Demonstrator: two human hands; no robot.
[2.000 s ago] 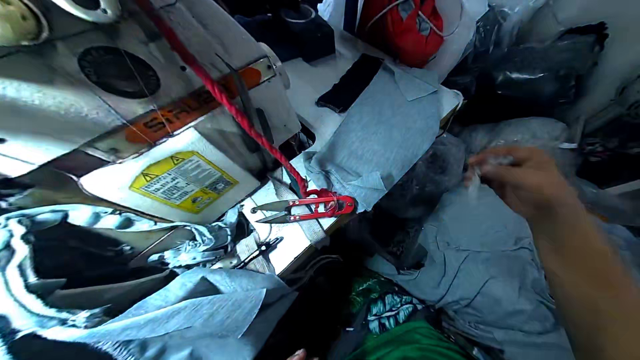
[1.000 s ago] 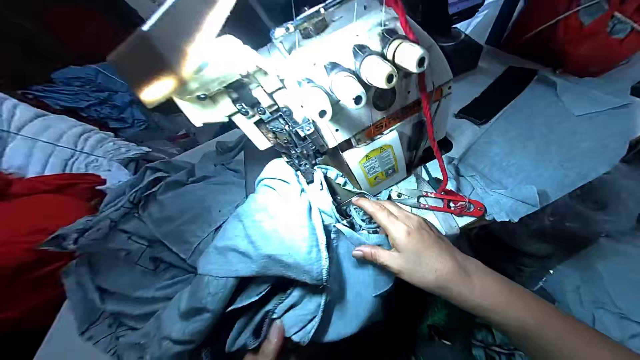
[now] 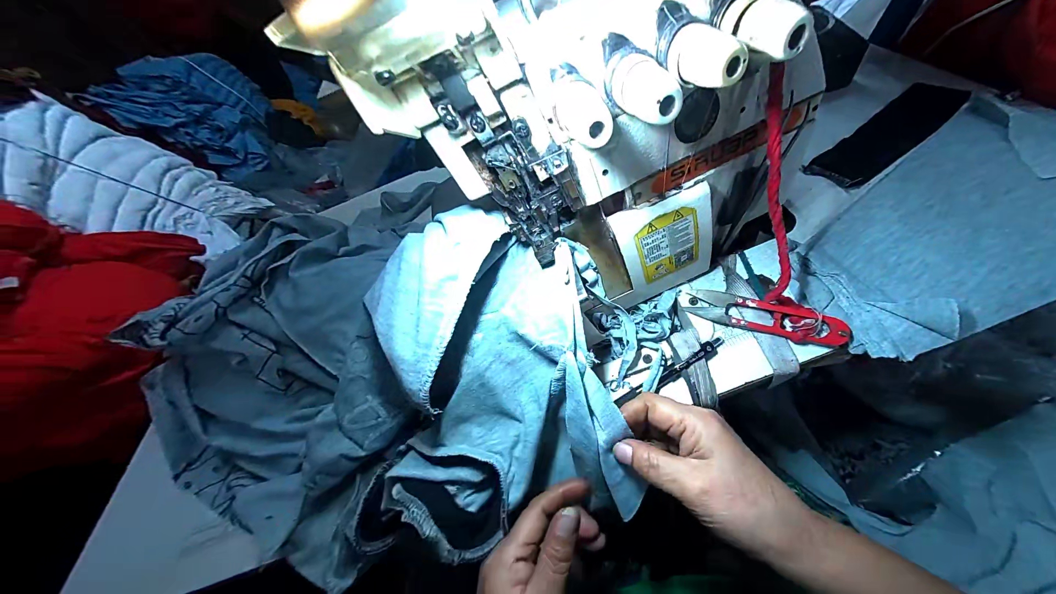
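Note:
A light blue-grey knit garment with overlocked seams lies under the presser foot of an overlock sewing machine. My right hand pinches the fabric's loose pointed edge between thumb and fingers, right of the seam. Just below and to the left, my left hand has its fingertips curled beside the fabric; whether it grips any cloth is not plain. Red-handled thread snips, tied to a red cord, rest on the machine table's right end.
Fabric trimmings and black tweezers are beside the machine base. A grey printed garment spreads over the table at left, near red cloth and a white quilted piece. Grey fabric and a black strip lie at right.
My right hand has come from the cloth pile at right to the garment, then down from beside the presser foot to its loose edge. My left hand has come further into view. The view has shifted left.

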